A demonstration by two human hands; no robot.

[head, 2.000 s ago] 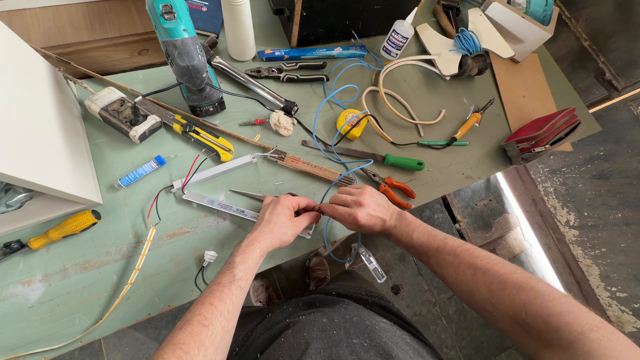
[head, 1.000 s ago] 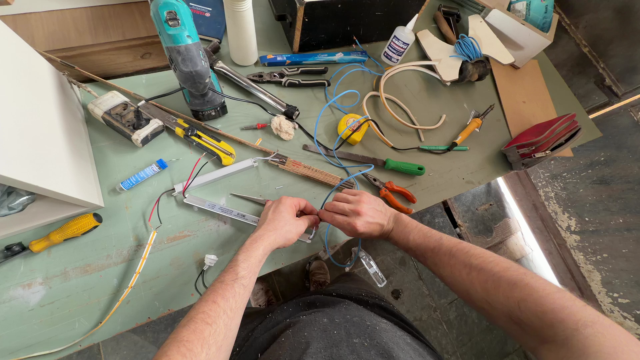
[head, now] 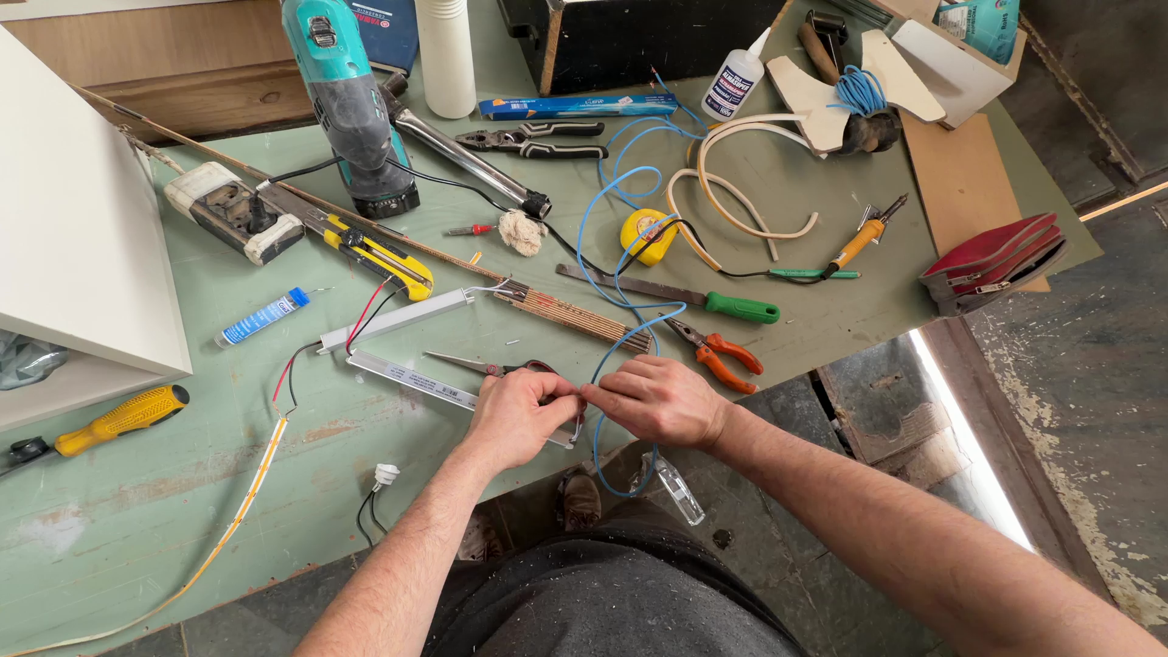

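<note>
Near the bench's front edge, my left hand (head: 518, 415) and my right hand (head: 659, 401) meet fingertip to fingertip, pinching a thin wire end between them. Most of that wire is hidden by the fingers. Blue wire (head: 598, 447) loops down beside my right hand, with a clear plastic piece (head: 680, 490) by its lower bend. A slim LED driver (head: 415, 379) with a printed label runs under my left hand. Scissors (head: 461, 362) lie just behind that hand. A second slim driver (head: 397, 319) has red and black leads joined to an LED strip (head: 267, 464).
Orange-handled pliers (head: 710, 351), a green-handled file (head: 730, 307) and a folding rule (head: 575, 317) lie behind my hands. A yellow utility knife (head: 379, 255), a teal cordless tool (head: 351, 119) and a power strip (head: 233, 212) are at the back left. A soldering iron (head: 858, 245) rests at the right.
</note>
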